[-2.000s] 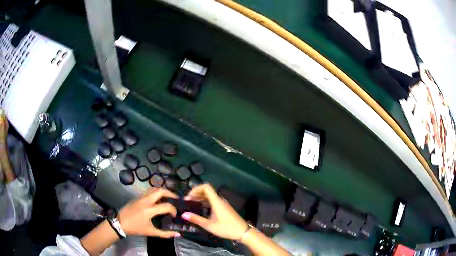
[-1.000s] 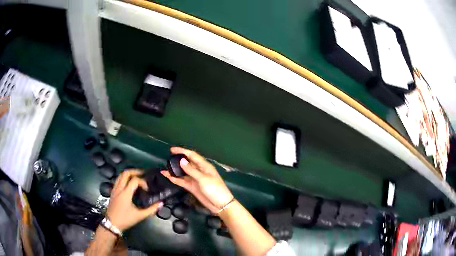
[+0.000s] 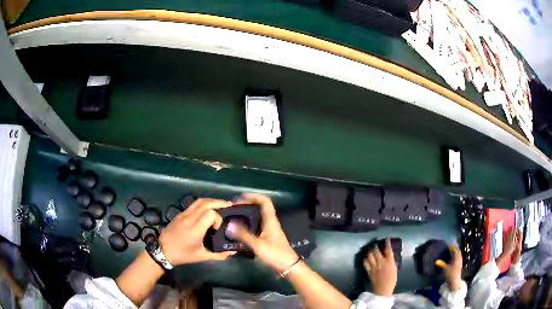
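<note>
My left hand point(image 3: 187, 232) holds the left side of a black square tray point(image 3: 236, 245) with pale lettering on its near edge. My right hand point(image 3: 269, 241) grips the tray's right side, its thumb pressed on a dark rounded unit in the middle of the tray. The fingers hide much of the tray. Loose black rounded units point(image 3: 116, 222) lie on the bench to the left. Black lettered trays point(image 3: 367, 208) stand in an overlapping row to the right, and one more lies partly behind my right hand.
A green belt behind the bench carries black boxes with white cards point(image 3: 262, 119). A pale post point(image 3: 36, 99) and a white parts tray point(image 3: 12, 181) are at left. Paper slips point(image 3: 478, 51) lie on the upper shelf. Other people's hands point(image 3: 382, 268) and a red tray point(image 3: 501, 232) are at right.
The view has swung to the right. The rounded unit, held above the tray in my right hand a second ago, is now in the tray under my thumb. The neighbours' hands have come into view.
</note>
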